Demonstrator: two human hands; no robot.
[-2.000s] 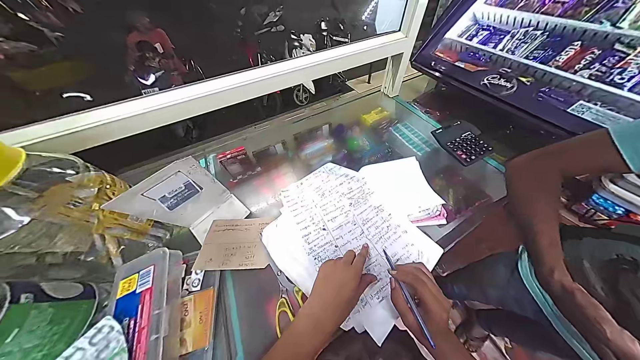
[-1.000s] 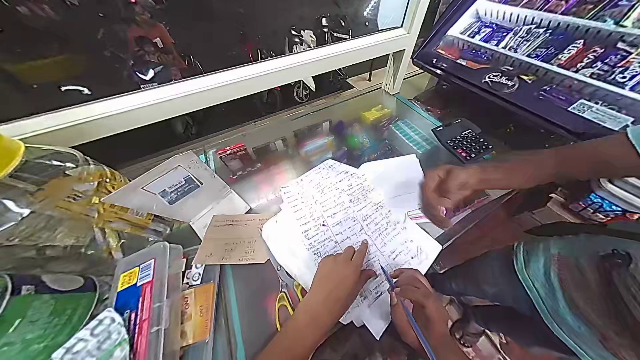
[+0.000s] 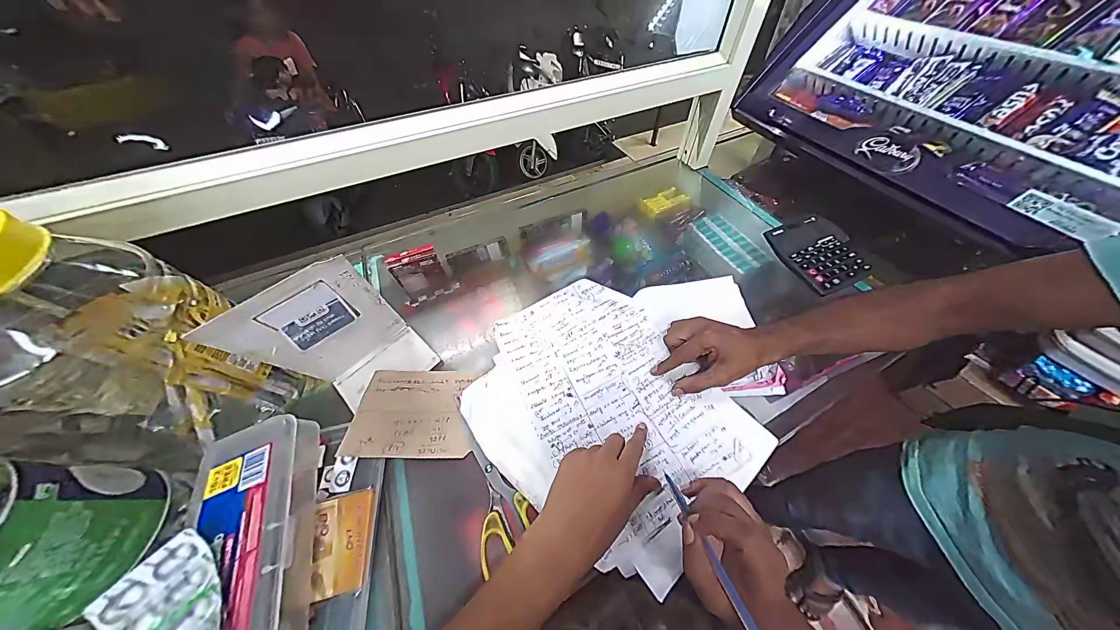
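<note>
Handwritten paper sheets (image 3: 560, 376) lie overlapping on a glass counter. My left hand (image 3: 599, 477) rests on the lower part of the top sheet, its index finger extended and nothing held in it. My right hand (image 3: 731, 542), with a watch at the wrist, holds a blue pen (image 3: 722, 573), its tip at the paper just right of my left hand. Another person's hand (image 3: 713, 354) touches the right side of the same sheet. Yellow-handled scissors (image 3: 497, 534) lie partly under the sheets, left of my left forearm. A brown card with handwriting (image 3: 411, 416) lies left of the papers.
A calculator (image 3: 818, 254) lies at the back right, below a chocolate display rack (image 3: 884, 153). At left stand a clear plastic jar (image 3: 114, 306), an open carton flap (image 3: 297, 324) and a plastic box of packets (image 3: 262, 525). The other person's arm crosses from the right. A window frame (image 3: 525, 114) runs behind.
The other person's hand has come in from the right, over the counter, and now touches the written sheet. My hands have stayed in nearly the same place, the pen still in my right.
</note>
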